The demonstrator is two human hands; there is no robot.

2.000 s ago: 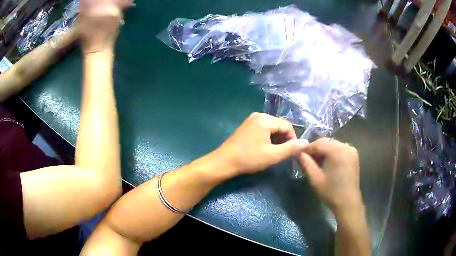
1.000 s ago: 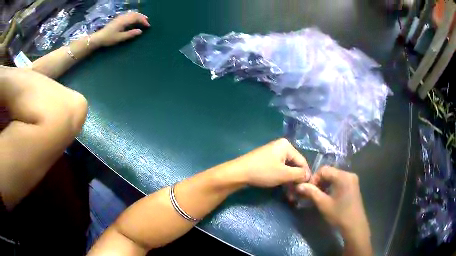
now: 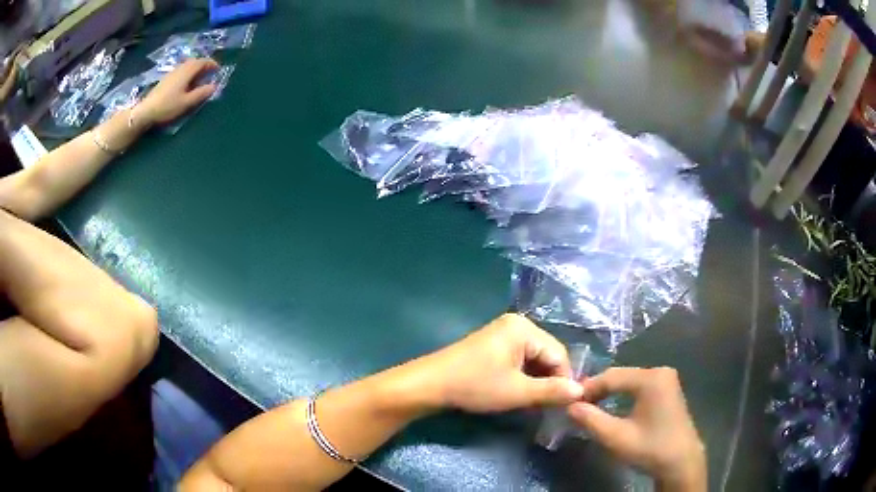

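My left hand and my right hand meet at the fingertips over the near part of the table. Both pinch a small clear zip-lock bag at its edge. Part of the bag hangs below the fingers and a strip shows above them. Its contents are hidden or too blurred to tell. Just beyond my hands lies the main bag pile, a broad curved heap of overlapping shiny bags with dark pieces showing at its left end.
Dark-green table with a curved near edge. At left, another person's hand rests on bags. Blue holder at the far left. Right-hand bag pile, yellow-green strips and beige rack bars at right.
The view has shifted, so more of the far table shows. The neighbour's hand has moved onto the bags at far left. My hands stay together on the small bag.
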